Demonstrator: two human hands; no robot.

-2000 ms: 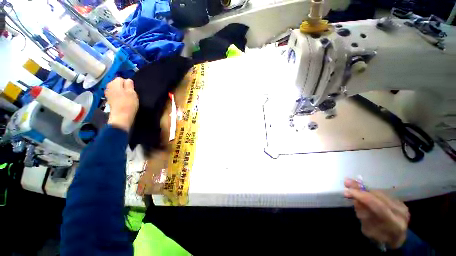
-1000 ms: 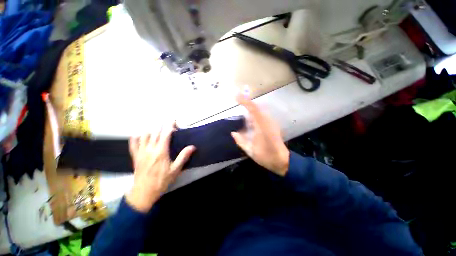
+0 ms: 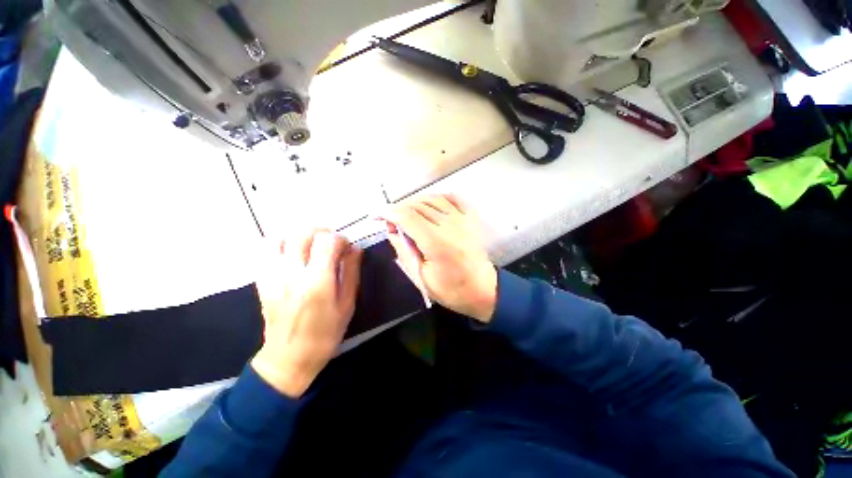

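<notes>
A black fabric strip (image 3: pixel 154 347) lies flat along the table's front edge, its left end over the taped cardboard (image 3: pixel 49 364). My left hand (image 3: pixel 308 303) is on the strip right of its middle, fingers bent at the upper edge, holding it. My right hand (image 3: pixel 447 254) is at the strip's right end with its fingers curled on it. A thin white line runs along that end beside my right thumb, and a small pale sliver shows at the fingertips. I cannot tell whether these are one thing. My palms hide part of the strip.
The sewing machine head (image 3: pixel 201 70) stands behind the strip. Large black shears (image 3: pixel 495 89) lie beyond my right hand, with red-handled snips (image 3: pixel 640 114) to their right. Yellow printed tape (image 3: pixel 63 243) and a white sliver with a red tip (image 3: pixel 28 261) are at left. Neon green fabric (image 3: pixel 794 177) is at right.
The view has shifted down and right. My left hand has moved rightward along the strip, close to my right hand. My right hand has come down onto the strip's end, and its fingers have curled.
</notes>
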